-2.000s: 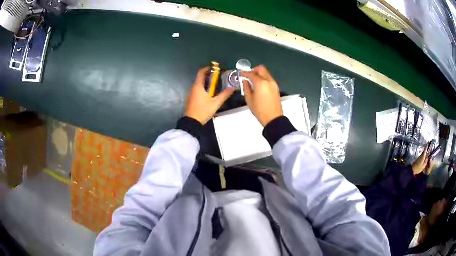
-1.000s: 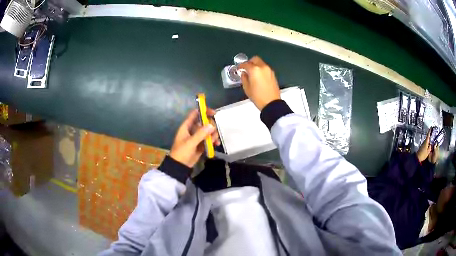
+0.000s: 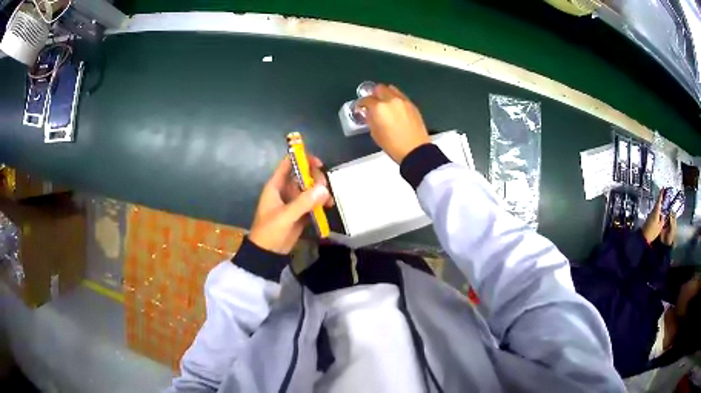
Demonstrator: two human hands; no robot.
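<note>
My left hand (image 3: pixel 284 203) holds the slim yellow-orange product (image 3: pixel 309 186) upright, slightly tilted, near the left edge of a white flat box or pad. My right hand (image 3: pixel 393 123) is at the small clear squat bottle (image 3: pixel 353 120) on the green bench, fingertips over its top. The bottle's round lid (image 3: pixel 367 89) shows just behind it, beside my fingers. Whether the fingertips hold a cloth is too small to tell.
A white flat box or pad (image 3: pixel 380 196) lies in front of me. A clear plastic bag (image 3: pixel 515 157) lies to its right. Dark trays (image 3: pixel 63 100) lie far left. Another person's hands (image 3: pixel 659 222) are at far right. Cartons stand at lower left.
Since two seconds ago my left hand has moved away from the bottle, down and left with the yellow product. In the last second the product's top has tilted further left. My right hand stays at the bottle.
</note>
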